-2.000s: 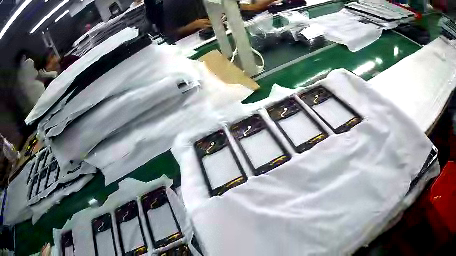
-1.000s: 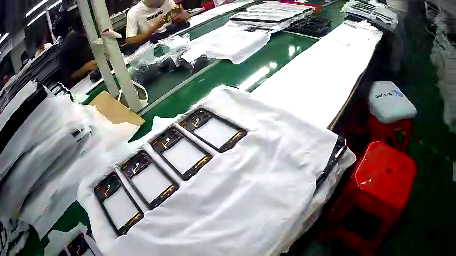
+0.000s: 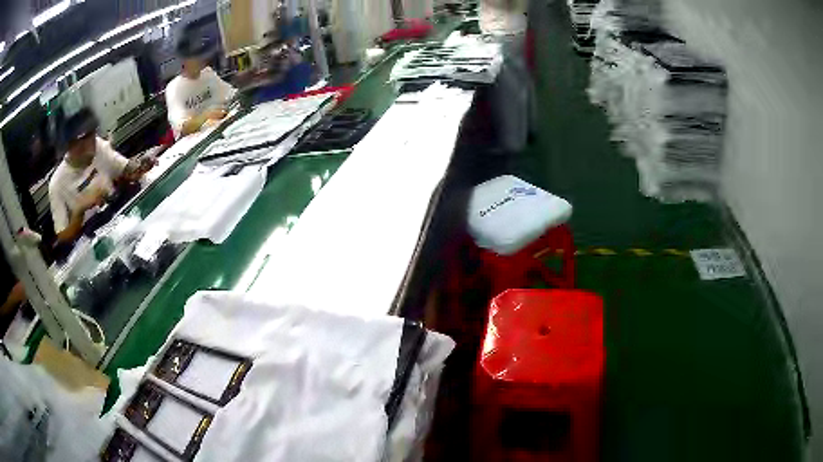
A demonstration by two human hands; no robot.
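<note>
Several black phone middle frames point(image 3: 236, 383) lie in a row on a white liner cloth point(image 3: 302, 383) at the lower left. Each has a large open window and yellow-orange marks. The nearest frame is cut off by the bottom edge. The cloth is wrinkled and drapes over a stack with a dark edge showing at its right side. Neither of my hands is in the picture.
The green conveyor belt point(image 3: 287, 185) runs away beside the white side table point(image 3: 374, 194). A red stool point(image 3: 544, 347) and a white-topped stool point(image 3: 516, 213) stand at right. Tall stacks point(image 3: 672, 117) stand by the wall. People sit across the belt; another stands behind.
The view has swung to the right. The phone frames and cloth have shifted to the lower left, the stools toward the middle, and the wall and tall stacks have come into view.
</note>
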